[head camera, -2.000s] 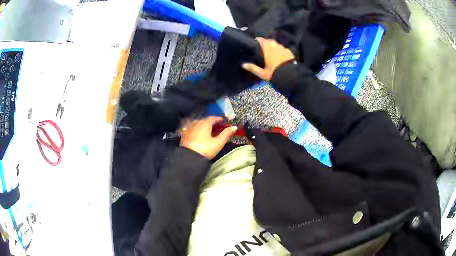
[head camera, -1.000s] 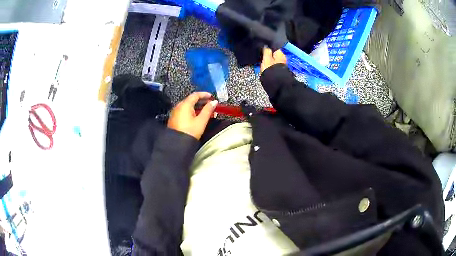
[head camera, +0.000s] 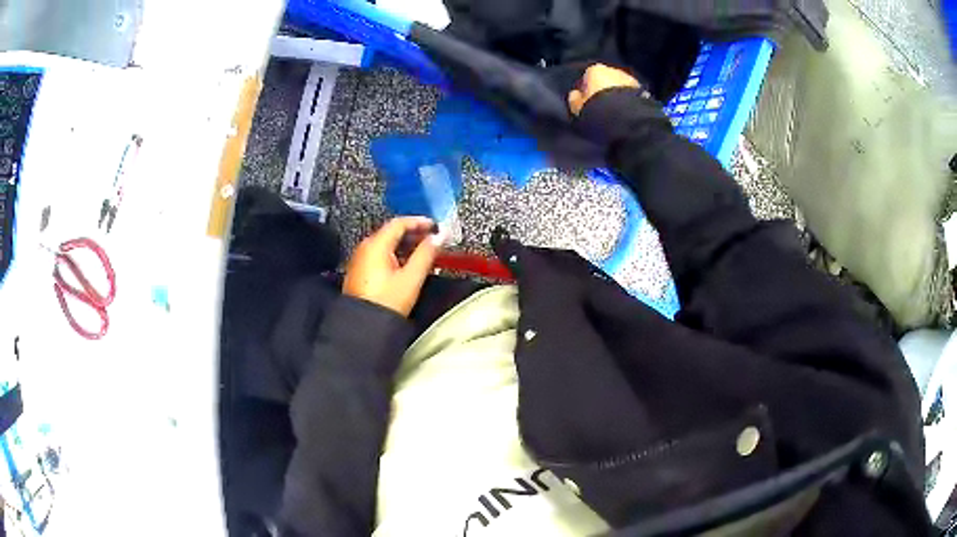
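A dark cloth piece (head camera: 504, 89) lies in a long blurred fold across the near edge of the blue crate (head camera: 740, 100). My right hand (head camera: 609, 86) is closed on the dark cloth at the fold's right end, its fingers partly hidden. More black cloth (head camera: 546, 31) is heaped in the crate behind it. My left hand (head camera: 394, 262) is near my waist, thumb and fingers curled close together. A small pale bit shows at its fingertips; whether it is held or lies beyond them I cannot tell.
A white table (head camera: 147, 420) with red-handled scissors (head camera: 84, 288) is at left. Blue scraps (head camera: 404, 168) and a pale strip (head camera: 436, 189) lie on the speckled floor. A red strip (head camera: 472, 264) crosses my waist. A pale greenish covered shape (head camera: 860, 157) stands at right.
My right hand has moved up and right from the crate's near edge, and the cloth fold has shifted with it. My left hand has closed its fingertips more and stays near my waist.
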